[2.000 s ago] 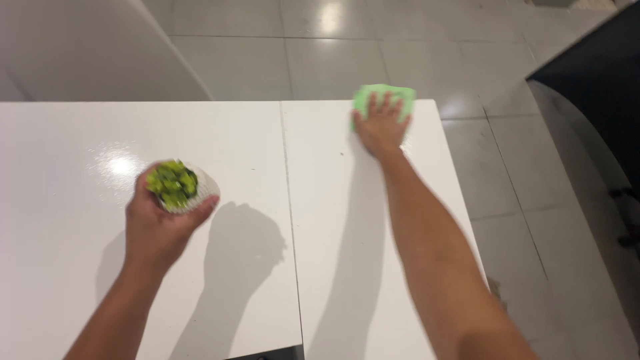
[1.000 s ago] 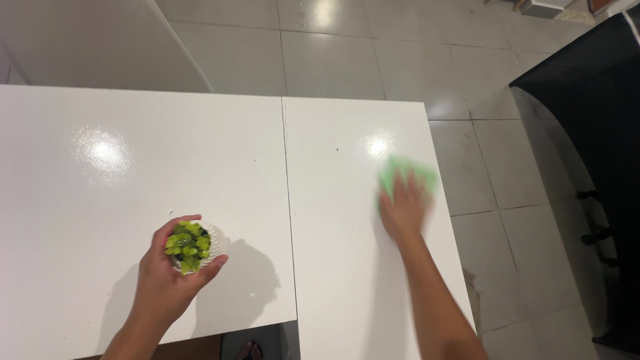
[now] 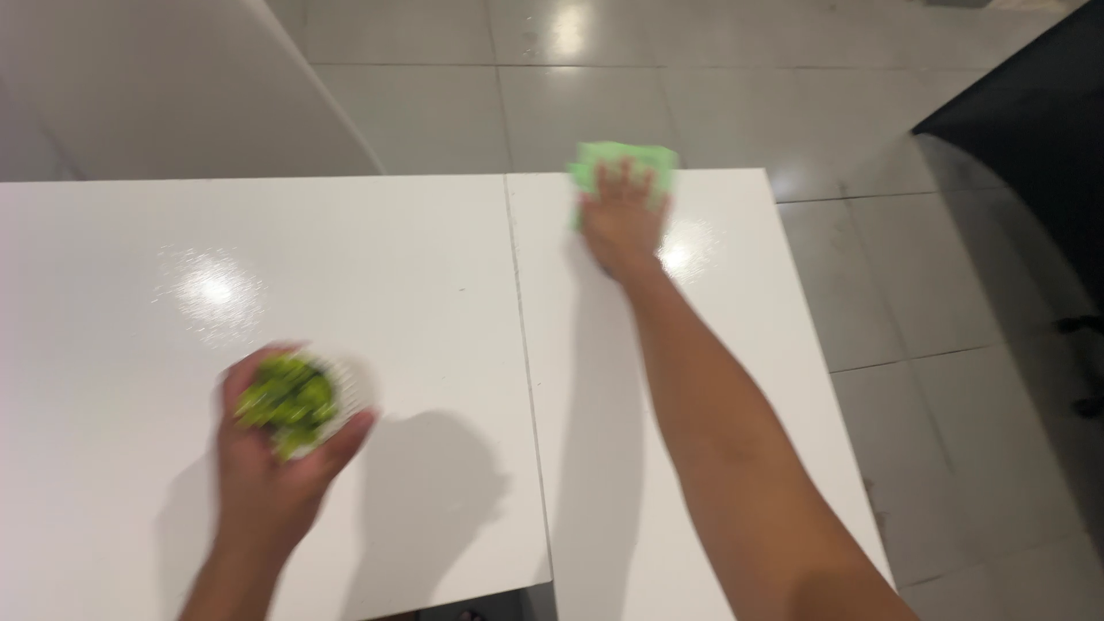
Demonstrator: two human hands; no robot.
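My left hand [image 3: 276, 448] is wrapped around a small white textured pot with a green plant [image 3: 289, 401], held over the left part of the white tabletop [image 3: 414, 345]. My right hand [image 3: 625, 216] lies palm down, fingers spread, on a light green cloth [image 3: 664, 168] at the far edge of the tabletop's right panel, and the cloth reaches slightly past that edge. Both hands and the plant are somewhat blurred. The base of the pot is hidden from this angle.
A narrow seam [image 3: 522, 328] divides the tabletop into two panels. Beyond it lies a grey tiled floor [image 3: 569, 112]. A pale panel [image 3: 172, 86] stands past the far left edge, and a black piece of furniture [image 3: 1035, 129] is at the right.
My right hand and the cloth have moved from the right side of the panel to its far edge, farther left. My left hand keeps hold of the potted plant.
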